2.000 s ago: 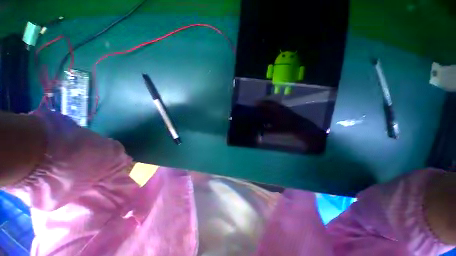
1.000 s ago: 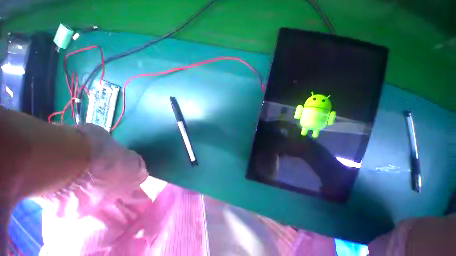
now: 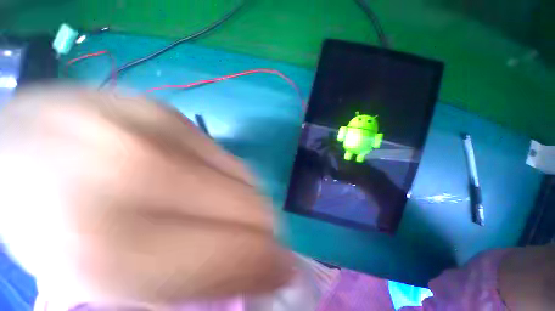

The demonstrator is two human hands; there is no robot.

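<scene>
A black tablet unit (image 3: pixel 365 140) lies screen up on the green bench mat, tilted a little, showing a green Android robot. A red wire (image 3: pixel 243 75) runs from its left edge to the left. My left hand (image 3: pixel 140 200) is large and blurred close to the camera at the lower left; its fingers and anything in them cannot be made out. It covers most of the marker pen, whose dark tip (image 3: pixel 202 124) still shows. My right hand is not clearly seen; only a forearm and pink sleeve (image 3: pixel 468 279) show at the lower right edge.
A thin silver and dark pen (image 3: pixel 473 179) lies right of the tablet. A pale bracket (image 3: pixel 540 156) is at the right edge. A pale-green connector block (image 3: pixel 64 39) is at the upper left, with a black cable (image 3: pixel 182 41) curving past. Black slabs stand at both bench ends.
My left hand has come up into view at the lower left, covering the circuit board and most of the marker pen. The view has shifted slightly; the tablet still shows the robot.
</scene>
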